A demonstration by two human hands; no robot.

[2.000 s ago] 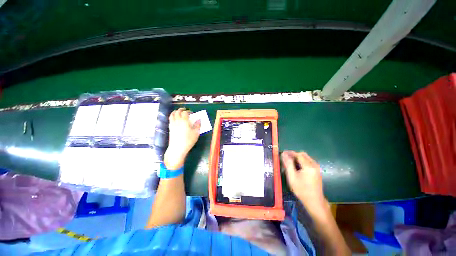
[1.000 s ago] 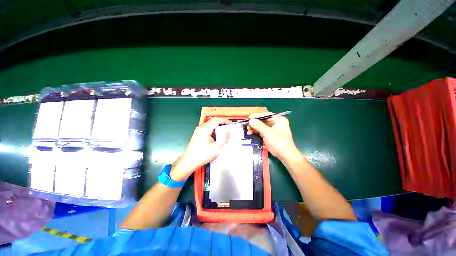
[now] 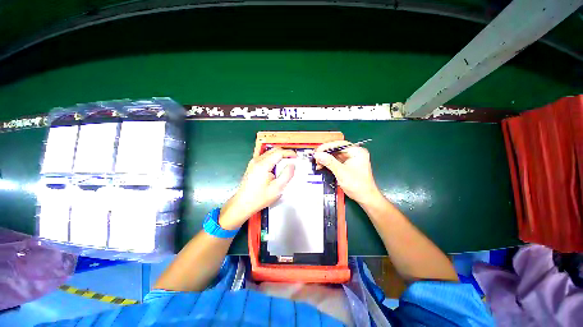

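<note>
An open black tablet [image 3: 330,223] lies in a red-orange foam frame [image 3: 343,239] on the green bench. A flat white battery [image 3: 295,220] covers most of its lower part. My right hand [image 3: 348,171] holds thin tweezers [image 3: 350,145] like a pen, their tip over the tablet's upper part. My left hand [image 3: 262,182], with a blue wrist band, rests at the tablet's upper left. Its thumb and forefinger are at a small pale piece near the top; whether they grip it I cannot tell. The hands partly hide the board area.
A clear plastic tray [image 3: 172,172] with two rows of white batteries stands at the left. A stack of red foam frames [image 3: 546,175] stands at the right. A white post [image 3: 470,67] rises behind the bench edge. Purple sleeves or cloth show at both lower corners.
Two seconds ago my left hand was at a white square beside the frame and my right hand was right of the frame. Both came over the tablet's top, with tweezers in my right hand.
</note>
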